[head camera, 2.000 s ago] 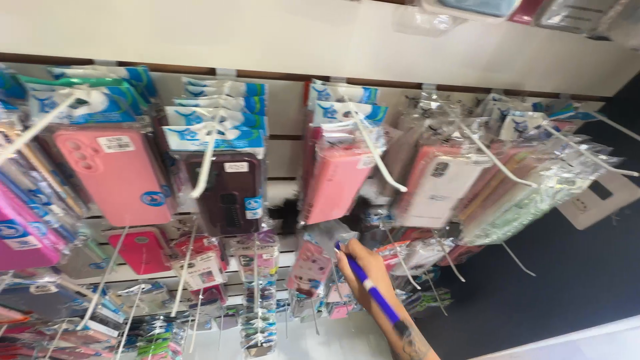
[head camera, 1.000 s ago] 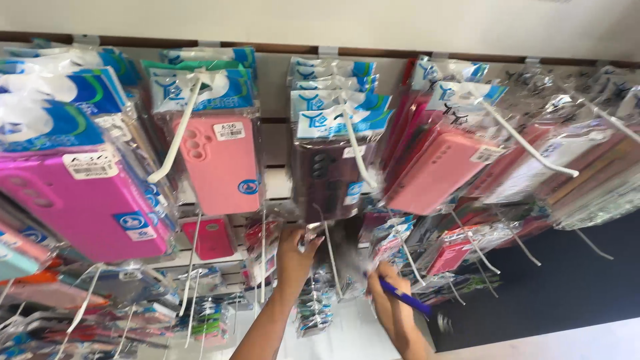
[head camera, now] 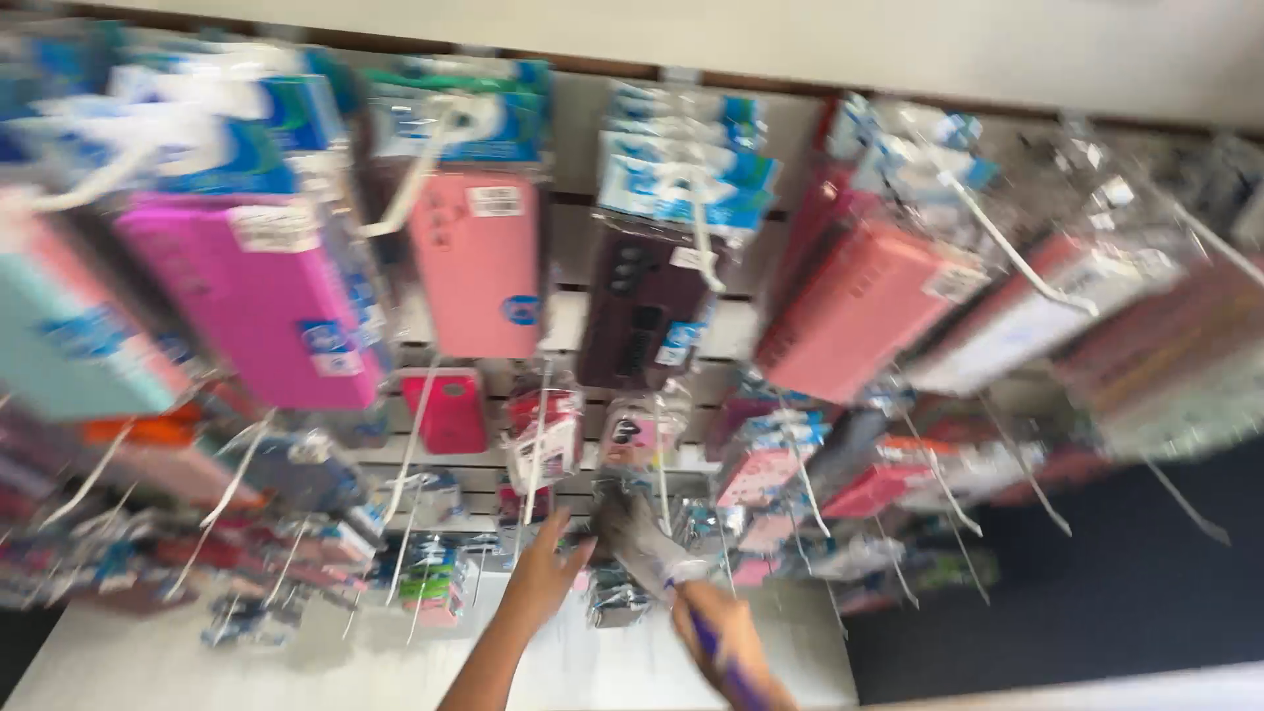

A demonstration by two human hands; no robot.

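Observation:
My right hand (head camera: pixel 721 627) is closed around the purple handle of what looks like a duster (head camera: pixel 632 538), with a blurred pale neck and dark fuzzy head. That head is raised to the left, below a pink patterned phone case (head camera: pixel 637 434) in a clear bag. To its left is my left hand (head camera: pixel 543 573), thumb and fingers apart, with nothing visible in it; blur hides whether a fingertip touches the duster. Above both hands hangs a dark phone case (head camera: pixel 642 306) in a bag on a white hook, beside a pink case (head camera: pixel 479 267).
Bagged phone cases hang in rows on a slatted wall (head camera: pixel 568 321). White hooks (head camera: pixel 1002 247) stick out toward me at many heights. A magenta case (head camera: pixel 262 301) hangs at the left, a salmon one (head camera: pixel 859 311) at the right. A dark panel (head camera: pixel 1066 592) lies lower right.
My left hand, out of view two seconds ago, came in a second ago and was up by the hanging cases; it is now lower, just left of the duster. The view has shifted left.

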